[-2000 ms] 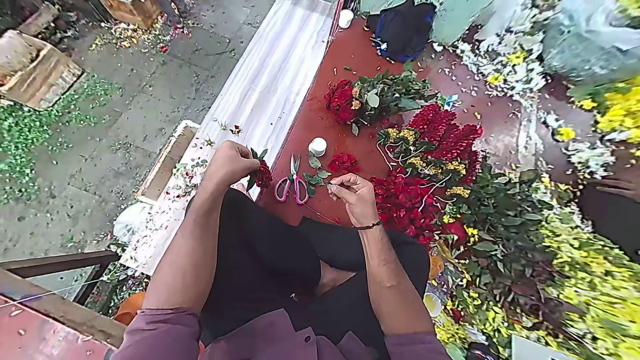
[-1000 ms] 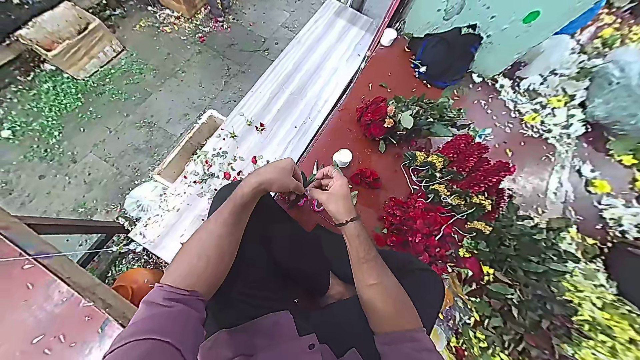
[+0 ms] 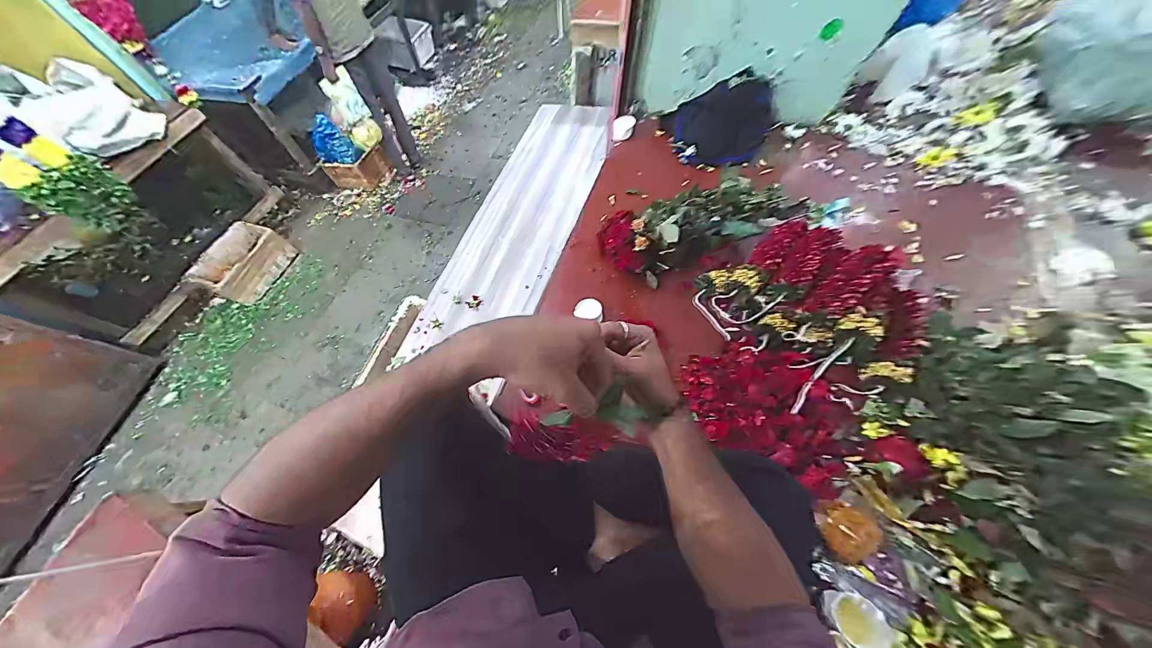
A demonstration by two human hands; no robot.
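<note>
My left hand (image 3: pixel 553 360) and my right hand (image 3: pixel 641 364) meet above my lap, fingers closed together. Between and below them hangs a small bunch of red flowers (image 3: pixel 562 438) with green leaves (image 3: pixel 621 409); blur hides which fingers grip the stems. Just beyond the hands a white spool or cup (image 3: pixel 588 310) stands on the red tabletop (image 3: pixel 576 261). Right of my right hand lies a heap of red flower garlands (image 3: pixel 765 405) with yellow blossoms and white strings. A bunch of red roses with leafy stems (image 3: pixel 621 241) lies farther back.
Cut leafy stems (image 3: pixel 1008 423) spread at the right. A long white board (image 3: pixel 522 216) runs along the table's left side. A dark cloth bag (image 3: pixel 724 121) and a white container (image 3: pixel 623 128) are at the far end. Across the walkway stands a person (image 3: pixel 355 63) by a crate (image 3: pixel 360 169).
Both hands, apart two seconds ago, have come together, and a red flower bunch now shows beneath them. The scissors seen earlier on the table are no longer visible. The view has tilted up.
</note>
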